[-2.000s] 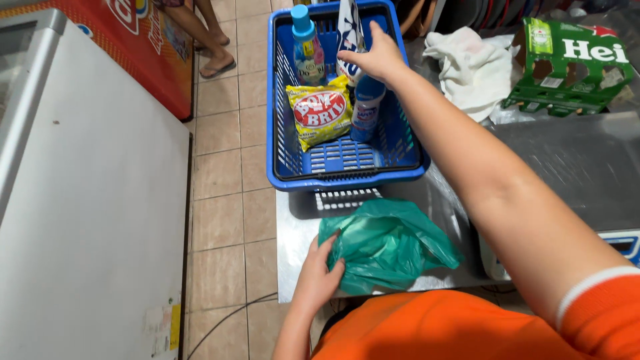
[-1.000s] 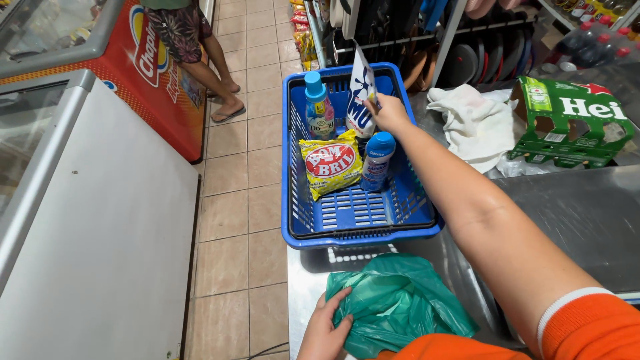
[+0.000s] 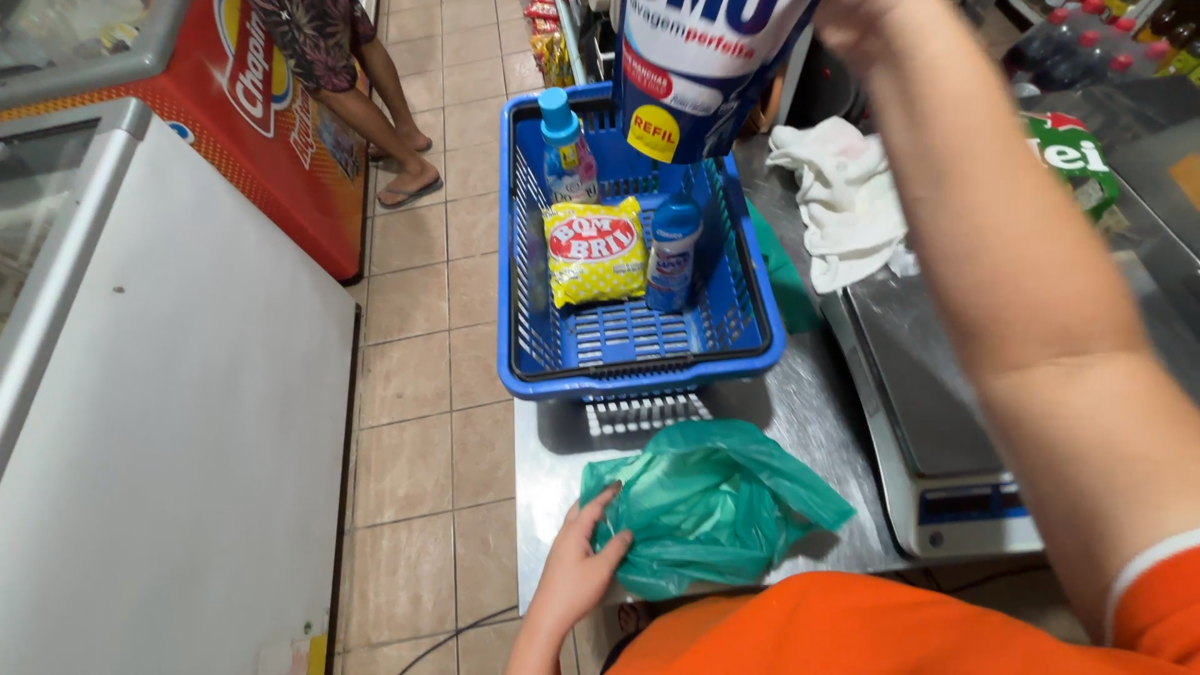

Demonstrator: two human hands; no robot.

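My right hand point(image 3: 858, 23), partly cut off by the top edge, holds up an Omo laundry detergent refill pouch point(image 3: 703, 80) over the far end of a blue plastic shopping basket point(image 3: 642, 384). Inside the basket are a bottle with a light blue cap point(image 3: 567, 155), a yellow Bombril packet point(image 3: 595, 253) and a blue spray-type bottle or can point(image 3: 673, 258). My left hand point(image 3: 581, 553) rests with spread fingers on the left edge of a crumpled green plastic bag point(image 3: 717, 506), on the metal counter point(image 3: 553, 469) in front of the basket.
Right of the basket lie a white cloth point(image 3: 839, 202) and a weighing scale point(image 3: 937, 394), with a green beer carton point(image 3: 1073, 164) behind. White point(image 3: 178, 375) and red point(image 3: 281, 141) freezers stand left of the tiled floor point(image 3: 408, 375). A person in flip-flops point(image 3: 394, 150) stands by the red one.
My right hand has lifted the detergent pouch up out of the basket, where both earlier frames show it. My left hand stays at the green bag.
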